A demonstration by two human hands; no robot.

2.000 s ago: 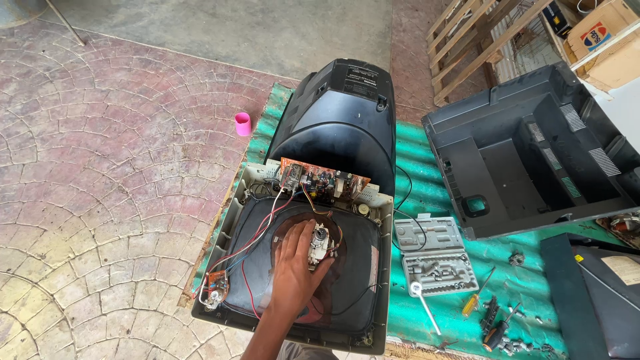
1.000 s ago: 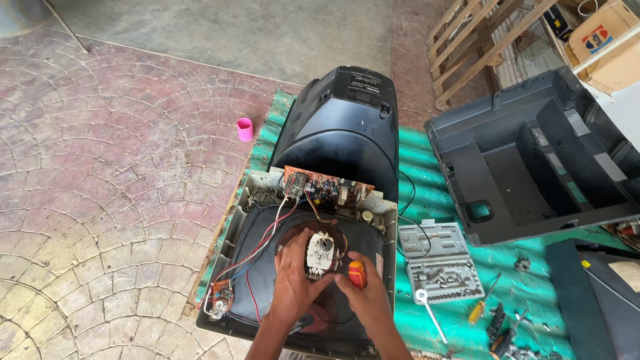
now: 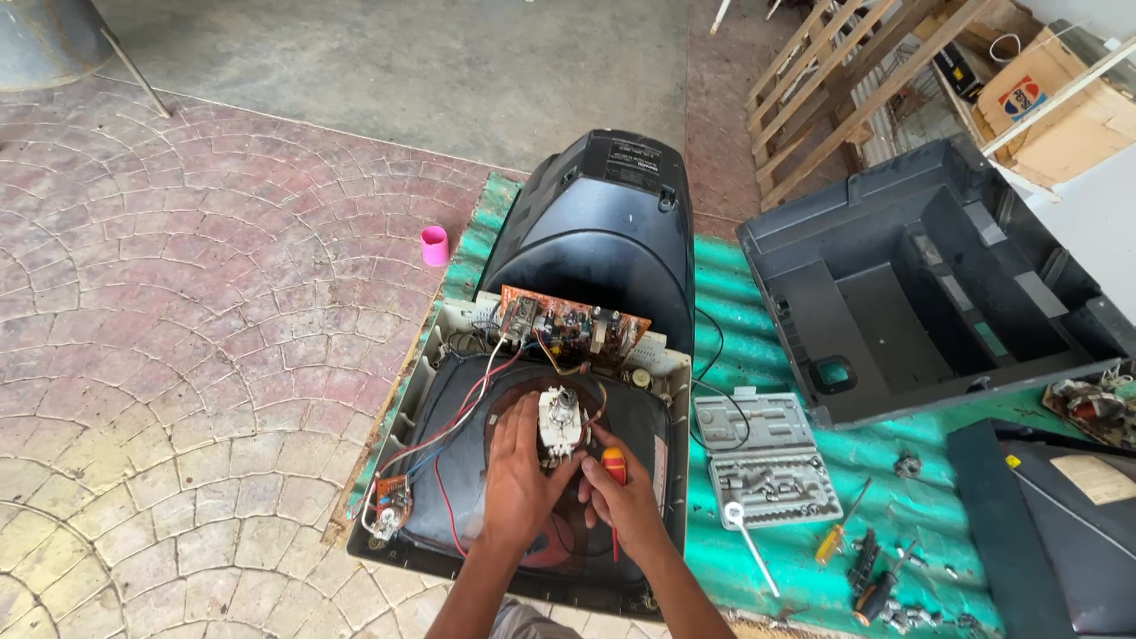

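An opened CRT television lies screen down, the dark back of its picture tube [image 3: 444, 497] facing up. The white deflection yoke and neck assembly [image 3: 559, 422] stands at the tube's middle. My left hand [image 3: 519, 470] rests flat along the left side of this assembly, its thumb at the lower edge. My right hand [image 3: 626, 501] holds a screwdriver with a red and yellow handle [image 3: 614, 463], its red shaft pointing down toward me, while the fingertips touch the assembly's lower right. A circuit board [image 3: 577, 324] stands at the set's far edge, wired to a small board [image 3: 390, 508] at lower left.
Behind the set stands a black rear cover [image 3: 612, 213]; another cover [image 3: 879, 311] lies at right. On the green corrugated sheet [image 3: 719, 293] are a socket set [image 3: 772, 484], a ratchet [image 3: 754, 555], a yellow-handled screwdriver [image 3: 832, 541] and loose screws. A pink cup [image 3: 435, 246] is at left.
Two seconds ago only my left hand was in view on the neck assembly. My right hand has since come in with the red and yellow screwdriver, and its fingers have moved closer against the assembly.
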